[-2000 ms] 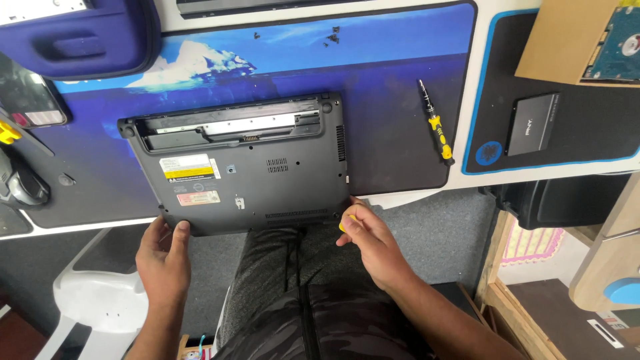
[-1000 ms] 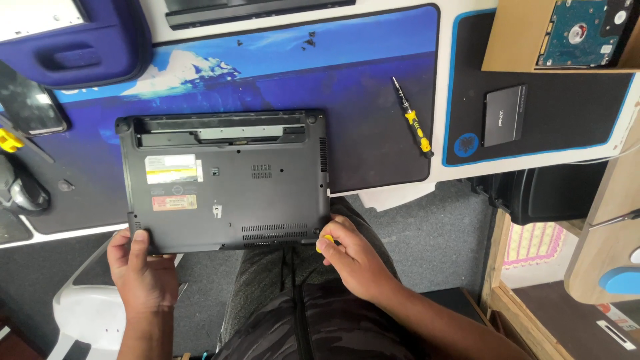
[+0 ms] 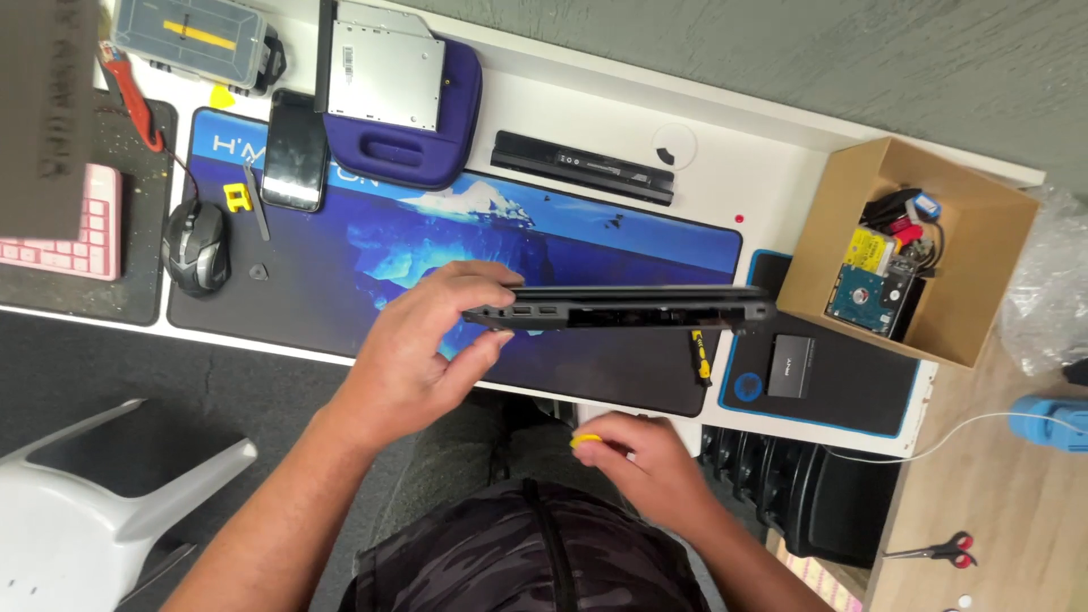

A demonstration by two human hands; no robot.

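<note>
A black laptop (image 3: 620,310) is edge-on to the camera above the blue desk mat (image 3: 280,297), its side ports and a long open slot showing. My left hand (image 3: 433,348) grips its left end between thumb and fingers. Below the laptop, apart from it, my right hand (image 3: 642,459) pinches a small yellow pick-like piece (image 3: 585,440). A yellow-and-black screwdriver (image 3: 700,357) lies on the mat, partly hidden behind the laptop's right end.
A cardboard box (image 3: 960,280) of drives and cables stands right, near a PNY solid-state drive (image 3: 790,365). An optical drive (image 3: 387,76) rests on a purple case (image 3: 459,144). A laptop battery (image 3: 582,166), phone (image 3: 293,153) and mouse (image 3: 195,246) lie beyond the laptop and left.
The laptop has turned from its underside facing the camera to edge-on. My right hand has let go of its corner and is now apart from it. The view has shifted and widened.
</note>
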